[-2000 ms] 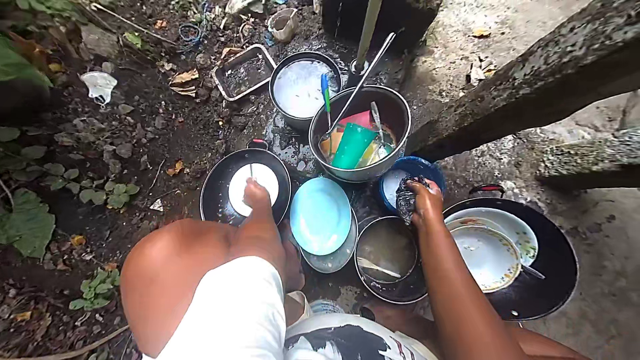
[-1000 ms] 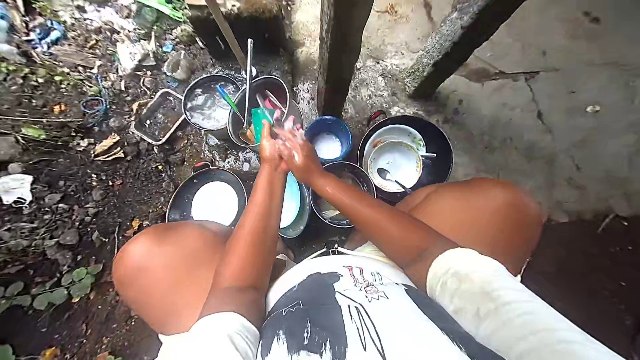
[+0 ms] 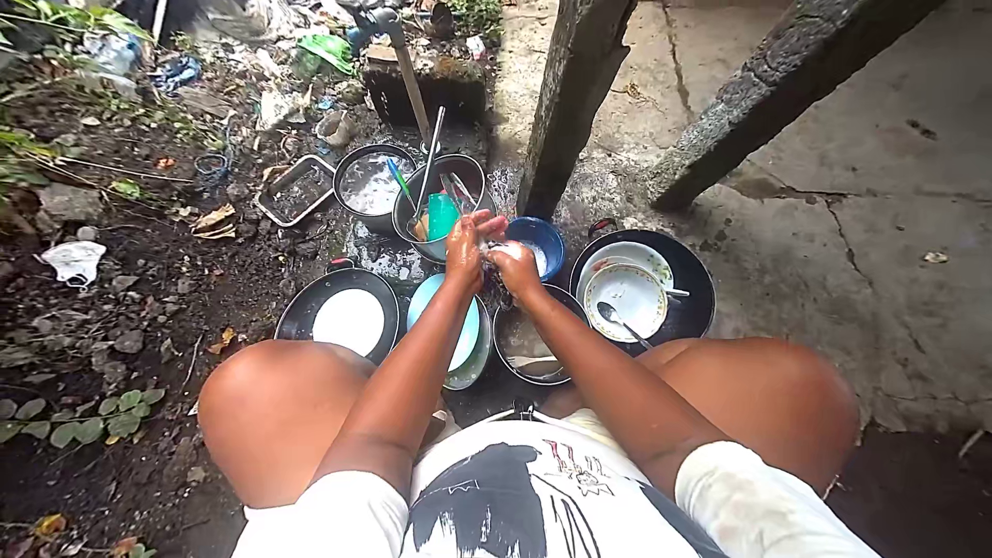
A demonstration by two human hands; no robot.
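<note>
My left hand [image 3: 466, 252] and my right hand [image 3: 513, 265] meet in front of me, wet and sudsy, over the pots. A dark scrubber [image 3: 496, 280], partly hidden, seems to hang at my right hand. Just right of my hands stands a blue bowl [image 3: 552, 246] with white suds. Behind my left hand, a metal pot [image 3: 480, 172] holds a green cup [image 3: 442, 216] and long utensils. Nearer to me are a light blue plate [image 3: 422, 298] and a pot of murky water [image 3: 511, 341]. A white plate [image 3: 349, 321] lies in a black pan [image 3: 288, 318].
A pot of sudsy water [image 3: 372, 186] and a rectangular tray [image 3: 267, 203] stand back left. At right, a large black pan [image 3: 697, 287] holds bowls [image 3: 626, 298] and a spoon [image 3: 608, 311]. Wooden posts [image 3: 570, 101] rise behind; a pipe [image 3: 408, 77] stands beyond the pots.
My left hand has left the white plate in the black pan at left, and my right hand has left the blue bowl; both are now together. The view has shifted.
</note>
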